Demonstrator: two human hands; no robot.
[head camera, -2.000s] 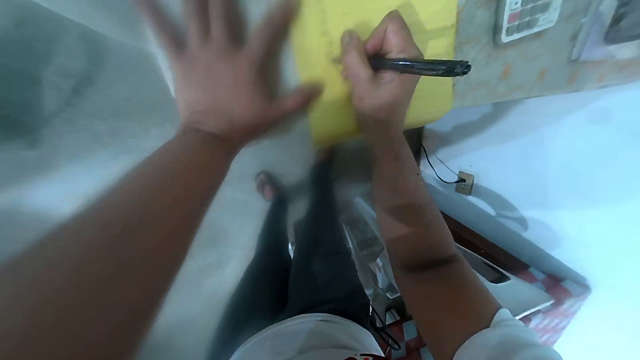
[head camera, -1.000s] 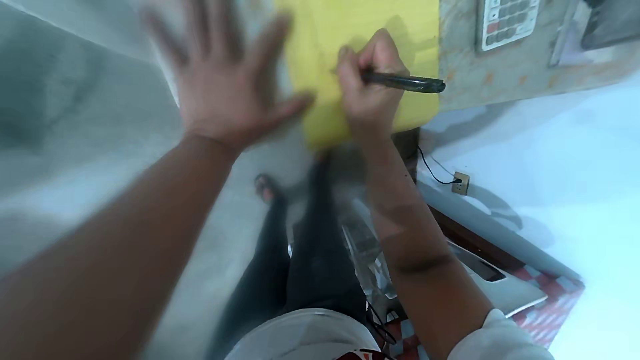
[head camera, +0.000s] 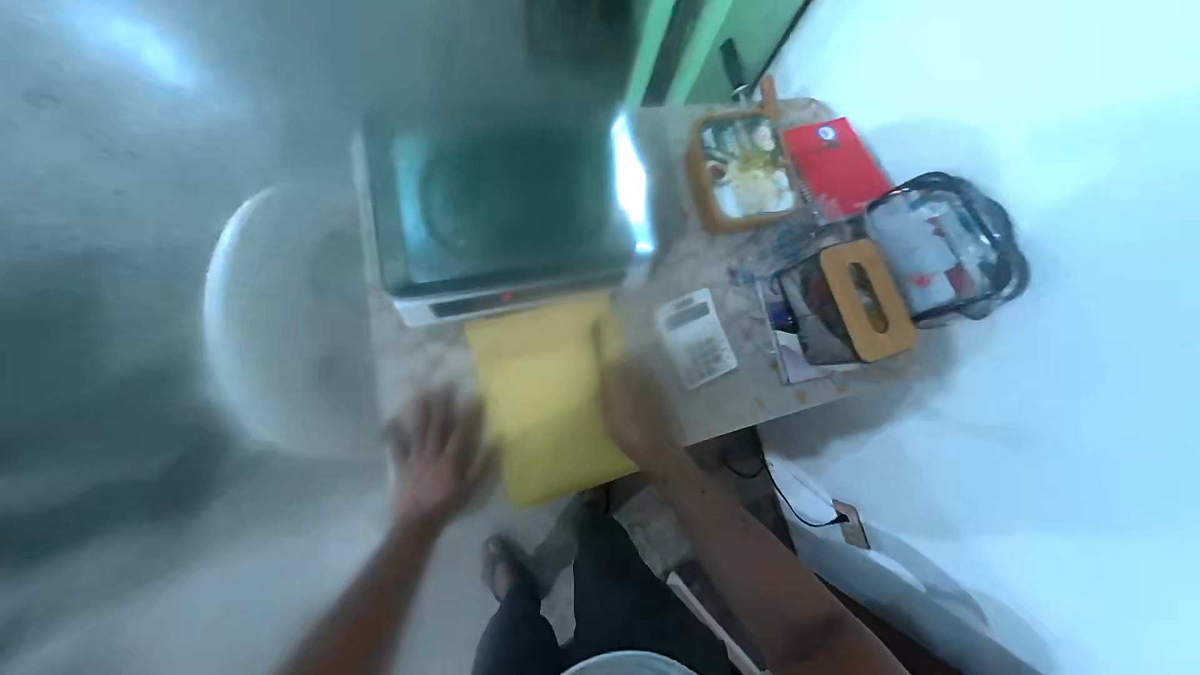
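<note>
A yellow padded envelope or sheet (head camera: 553, 403) lies on the table, its far edge against an appliance like an induction cooker or scale with a dark glass top (head camera: 506, 202). My left hand (head camera: 441, 455), fingers spread and holding nothing, is by the yellow piece's left edge. At its right edge is my right hand (head camera: 637, 412), strongly blurred; a dark, slim thing shows above its fingers, probably the pen, but the grip is unclear. A white calculator (head camera: 697, 337) lies just right of that hand.
Farther right are a wooden-rimmed box (head camera: 708, 183), a red envelope (head camera: 839, 169), a clear pouch with dark trim (head camera: 937, 248) and a wooden-topped tissue box (head camera: 867, 300). A white round stool or chair (head camera: 291, 319) stands at left. A cable runs to a wall outlet (head camera: 851, 525).
The view has shifted a lot and now takes in more of the table. Earlier my right hand held a black pen over the yellow surface; now it is at the right edge of that surface.
</note>
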